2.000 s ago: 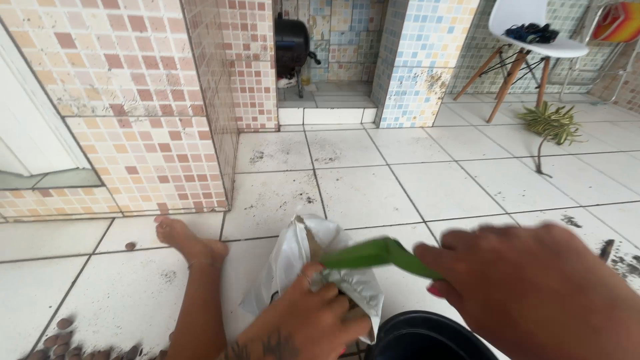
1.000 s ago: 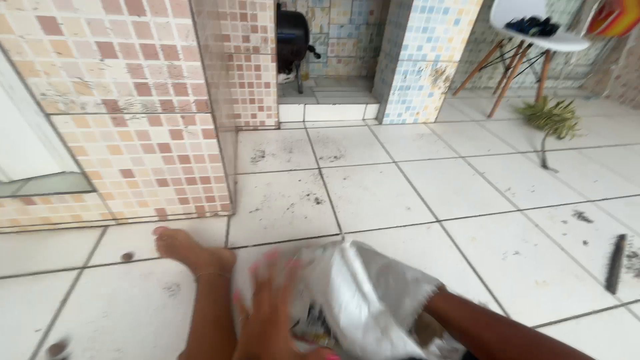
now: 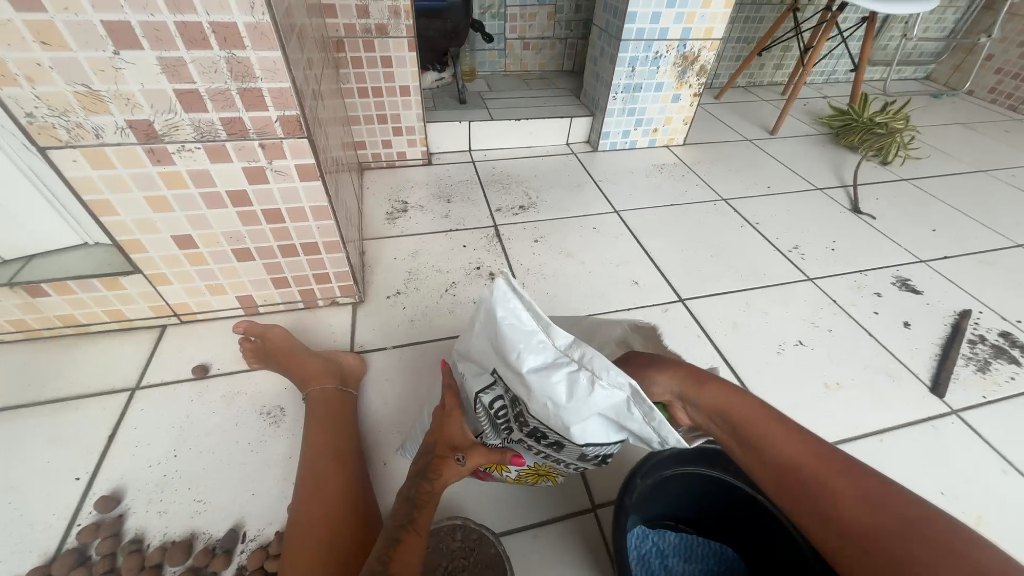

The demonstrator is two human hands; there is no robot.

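Observation:
A white printed plastic soil bag (image 3: 552,376) stands tilted on the tiled floor at centre, its mouth turned to the right. My left hand (image 3: 460,448) holds its lower left side, thumb across the printed front. My right hand (image 3: 660,388) reaches into the bag's mouth, its fingers mostly hidden; a bit of a green object (image 3: 663,410) shows beside it. Right below the mouth stands a black plastic bucket (image 3: 632,480) with a blue cloth-like piece (image 3: 680,552) inside. A round container of dark soil (image 3: 464,552) sits under my left forearm.
Brown clay pebbles (image 3: 136,552) lie by my bare leg (image 3: 332,448). A dark stick (image 3: 952,352) and scattered soil (image 3: 992,352) are at right. Farther back are an uprooted variegated plant (image 3: 872,132), a chair with wooden legs (image 3: 808,64) and mosaic-tiled pillars (image 3: 216,192).
The green object seen above the bag two seconds ago is now mostly hidden at its mouth. My right hand has moved to the bag's mouth; the bag is raised and tipped toward the right.

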